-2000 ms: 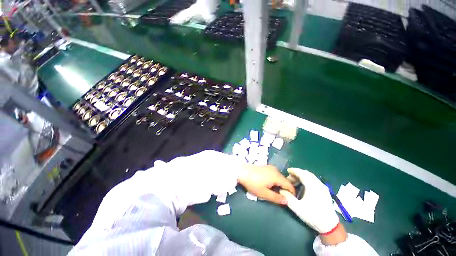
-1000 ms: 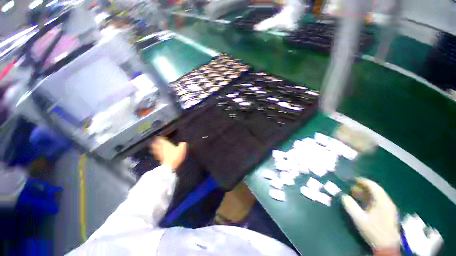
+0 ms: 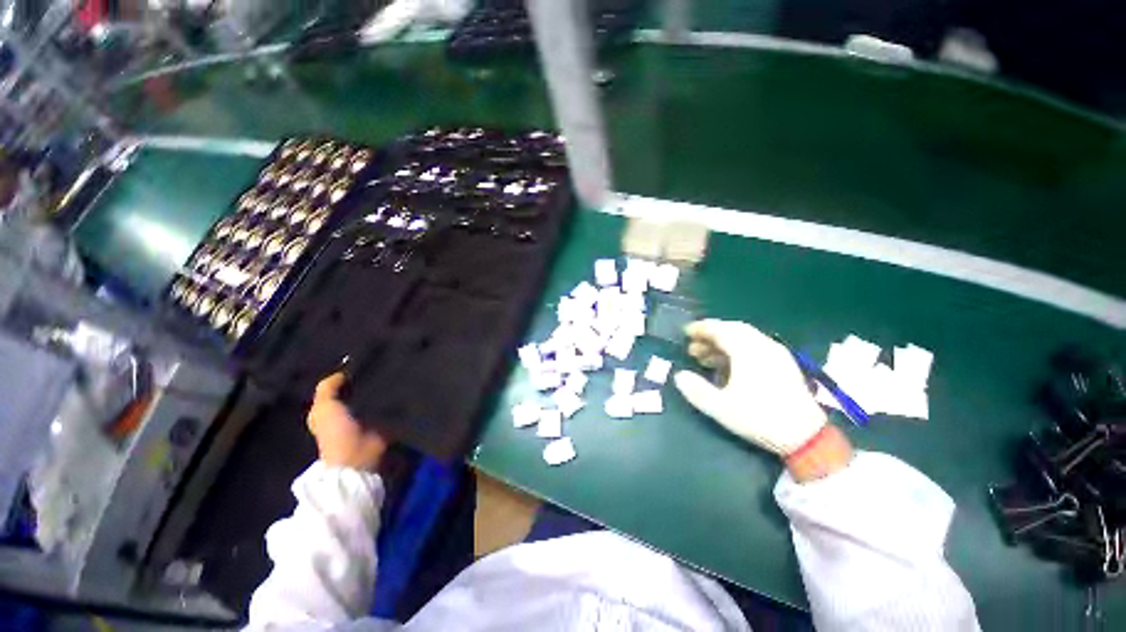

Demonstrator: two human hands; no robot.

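Note:
My left hand (image 3: 342, 426), bare, is at the near left side of the large black compartment tray (image 3: 420, 352), fingers pointing up. A small dark spot shows at its fingertips; I cannot tell if it is held. My right hand (image 3: 753, 385), in a cream glove with a red cuff, is over the green bench, fingers curled and thumb apart, with nothing visible between them. Many small white pads (image 3: 590, 331) lie loose left of it. A faint clear square (image 3: 671, 319) lies just beyond its fingers. Clipped units (image 3: 401, 220) stand in the tray's far part.
A tray of gold-silver rounds (image 3: 266, 235) lies beyond at left. Cream blocks (image 3: 664, 240) lie by the white strip. A blue pen (image 3: 836, 390) and white papers (image 3: 879, 377) lie right of the glove. Black binder clips (image 3: 1074, 475) are heaped at far right. A metal post (image 3: 574, 105) rises behind.
My hands were together around a small dark thing, then parted. My left hand went left to the black tray; my right hand stayed by the pads. The camera view swung left and back.

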